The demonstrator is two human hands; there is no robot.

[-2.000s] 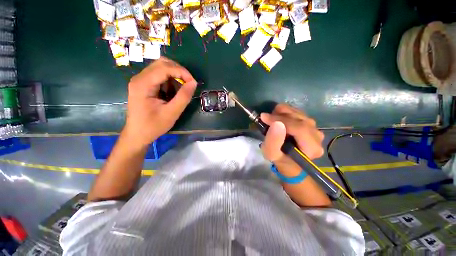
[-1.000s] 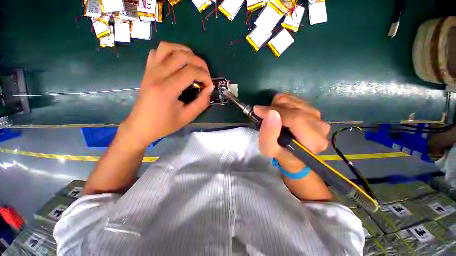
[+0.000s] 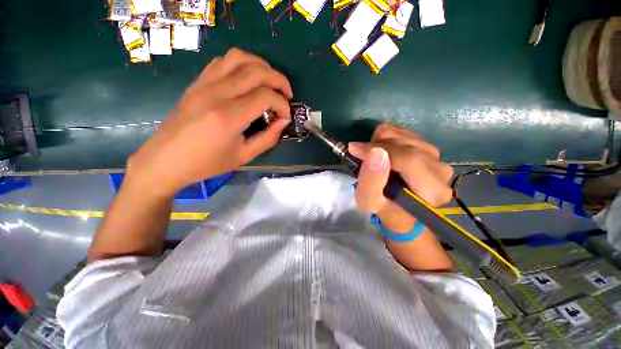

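Note:
A small dark device housing with a circuit board (image 3: 299,123) lies on the green bench, a pale tab on its right side. My right hand (image 3: 402,170) holds a soldering iron (image 3: 425,213); its metal tip is at the board. My left hand (image 3: 228,119) is at the housing's left side, thumb and index finger pinching a small dark and yellow piece, perhaps a battery cell, mostly hidden by the fingers. A thin silvery solder wire (image 3: 88,127) runs from the left to behind my left hand.
Loose white battery cells with yellow edges (image 3: 380,53) lie at the bench's far side. A round tan dish (image 3: 591,65) stands at right, with a thin dark tool (image 3: 539,31) beside it. A dark stand (image 3: 20,123) is at left. Wrapped cartons (image 3: 575,310) are at lower right.
The view has shifted, so the cells sit higher. My left hand has moved right to the housing with its pinched piece. The iron tip has moved from the pale tab onto the board.

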